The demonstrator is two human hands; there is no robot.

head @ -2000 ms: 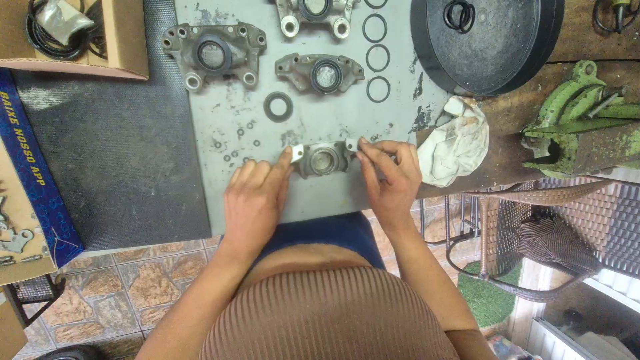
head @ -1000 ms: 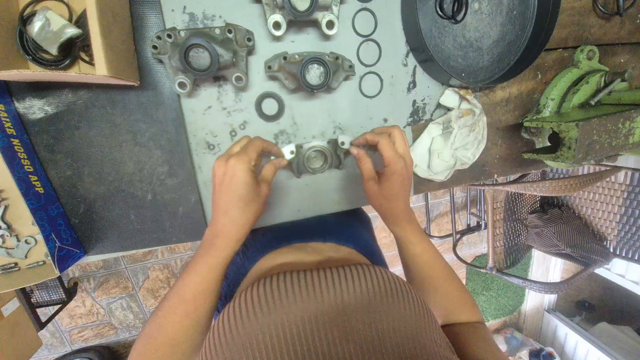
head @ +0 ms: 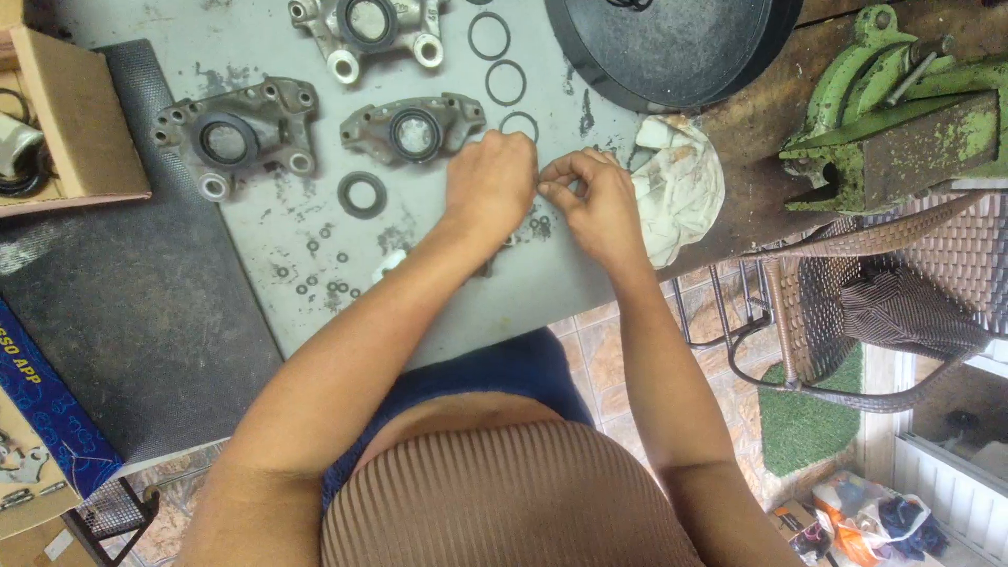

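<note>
My left hand (head: 492, 185) is closed in a loose fist over the grey sheet, beside a brake caliper casting (head: 413, 130) and a thin black ring (head: 519, 124); its fingertips are hidden. Close to its right, my right hand (head: 594, 197) has thumb and forefinger pinched together; whether anything tiny is between them cannot be seen. My left forearm covers most of a small metal part (head: 488, 264) with a white end (head: 388, 265). Several small rings (head: 313, 246) lie left of that forearm. A thick black seal ring (head: 362, 194) lies below the castings.
More caliper castings (head: 228, 138) (head: 370, 24) and a round black tray (head: 669, 47) stand farther back. A white cloth (head: 681, 189) lies right of my right hand, with a green metal vise (head: 890, 118) beyond. Cardboard boxes (head: 90, 118) (head: 39, 472) and a dark ribbed mat (head: 134, 276) are at left.
Both hands have left the small metal part, which they held at its two ends, and moved up and right, close to each other by the thin black rings. The view has shifted.
</note>
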